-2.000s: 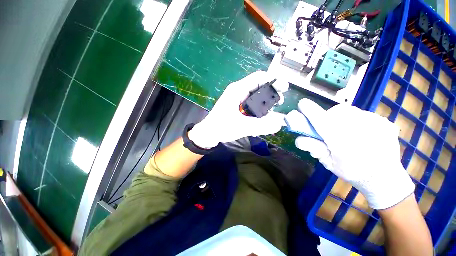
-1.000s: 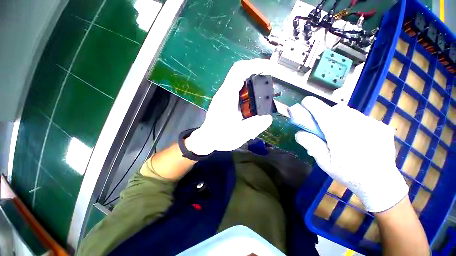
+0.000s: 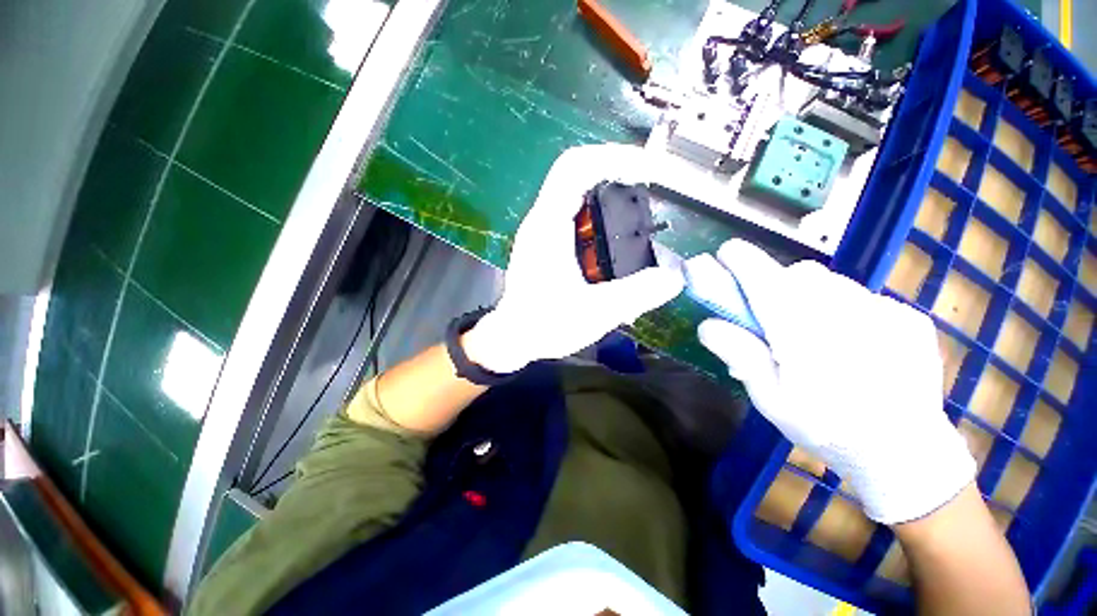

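My left hand (image 3: 547, 277), in a white glove, holds a coil part (image 3: 623, 229) with a black face and orange-copper windings on its left side. A small pin sticks out on the part's right side. My right hand (image 3: 842, 361), also gloved in white, grips a pale-blue knife (image 3: 725, 292). Its tip points at the part's lower right edge, close to my left thumb; whether it touches the part I cannot tell.
A white jig plate (image 3: 710, 183) with a teal block (image 3: 794, 163) and black fittings is at the upper right. An orange stick (image 3: 615, 37) lies left of it. A blue divided tray (image 3: 860, 247) stands at right, with several black parts at its far end. A pale rail (image 3: 301, 199) runs at left.
The part has turned in my left hand since two seconds ago, so its copper side shows. In the last second the left thumb has moved up beside the blade tip, and the right hand has shifted slightly left.
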